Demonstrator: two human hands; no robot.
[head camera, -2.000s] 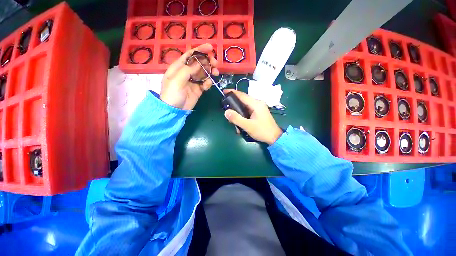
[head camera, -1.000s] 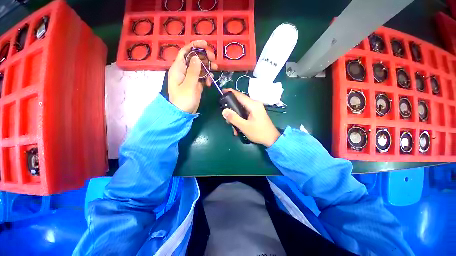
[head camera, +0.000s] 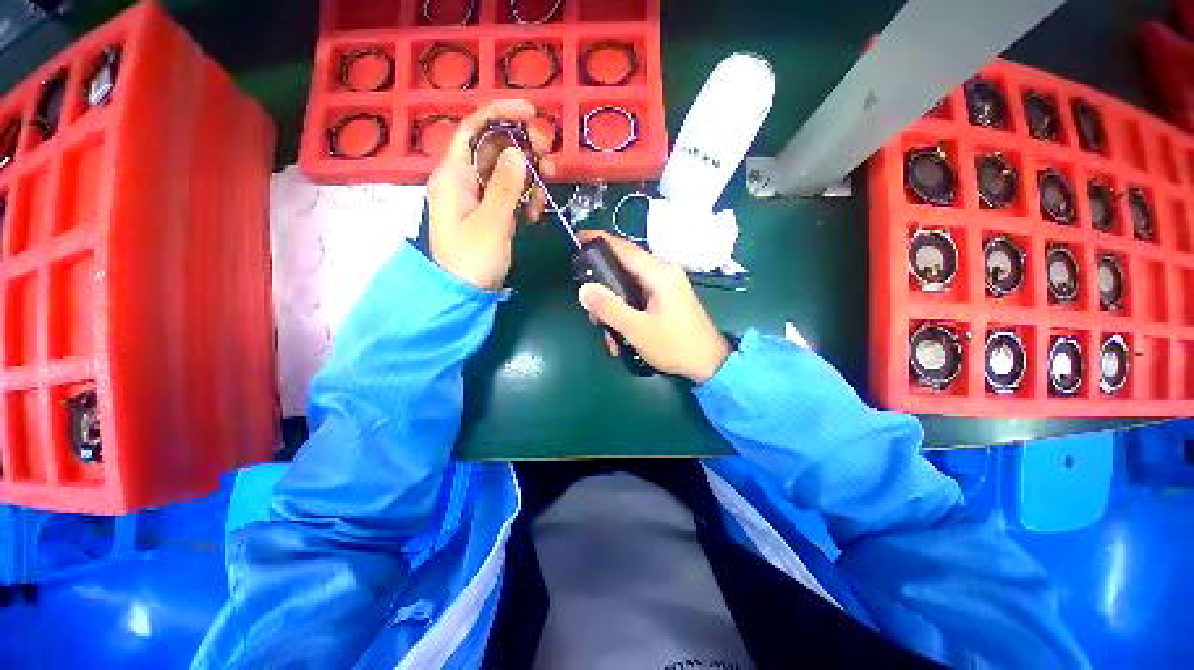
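My left hand (head camera: 482, 196) is bare and holds a thin dark ring-shaped housing (head camera: 503, 139) between thumb and fingers, in front of the centre tray. My right hand (head camera: 659, 314) is wrapped around the black handle of a screwdriver (head camera: 610, 279). Its long thin silver shaft runs up and left to the ring. Its tip is at the ring, but exact contact is too small to tell. The fingers hide part of the ring. The red foam centre tray (head camera: 485, 98) holds several open rings in its pockets.
A stacked red foam block (head camera: 197, 282) stands left, beside a white paper sheet (head camera: 343, 268). A white bottle (head camera: 722, 131), crumpled white wipe (head camera: 694, 236) and small shiny bits (head camera: 588, 202) lie beyond my right hand. A grey post (head camera: 871, 111) and red tray of round units (head camera: 969, 304) are right.
My left hand has turned slightly, with its thumb now over the ring. The driver stays pointed at the ring, and my right hand has barely moved. The view has shifted slightly.
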